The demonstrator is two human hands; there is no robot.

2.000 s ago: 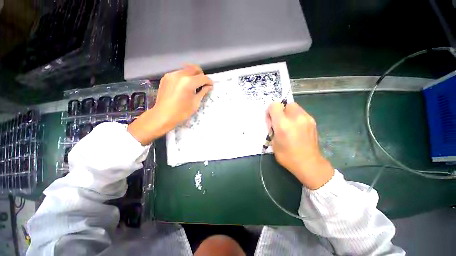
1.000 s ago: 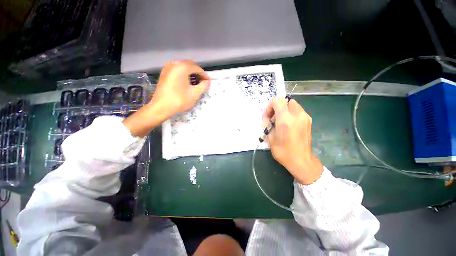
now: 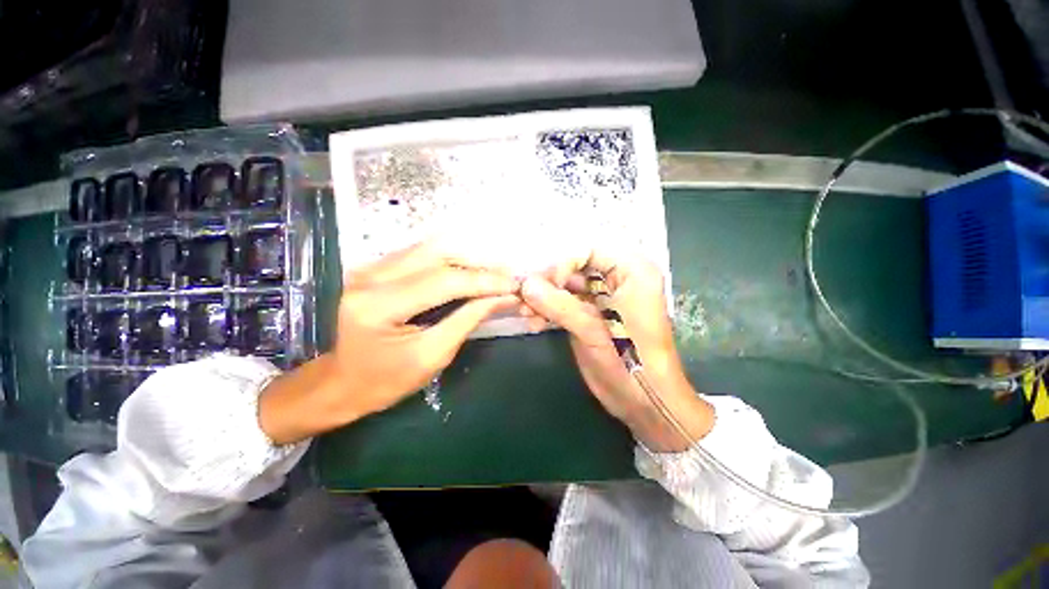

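My left hand (image 3: 403, 328) is over the front left part of the white parts tray, its fingers closed on a black housing (image 3: 437, 311) that is mostly hidden. My right hand (image 3: 621, 345) holds the black and tan suction pen (image 3: 618, 327) across its palm. The fingertips of both hands meet over the tray's front part; what lies between them is too small to tell. The parts tray (image 3: 659, 230) has dark bits (image 3: 589, 159) heaped at its right rear and grey-brown specks (image 3: 403, 173) at its left rear.
A clear blister tray (image 3: 301, 230) with rows of black housings stands at left. A grey-white slab (image 3: 460, 52) lies behind. The blue pump box (image 3: 989, 259) and looping clear hose (image 3: 812, 247) are at right. Silvery bits (image 3: 434, 395) lie on the green mat.
My left hand has moved from the tray's rear left to its front. My right hand has turned, and its fingertips now meet the left ones. The view has shifted, showing more of the blister tray.
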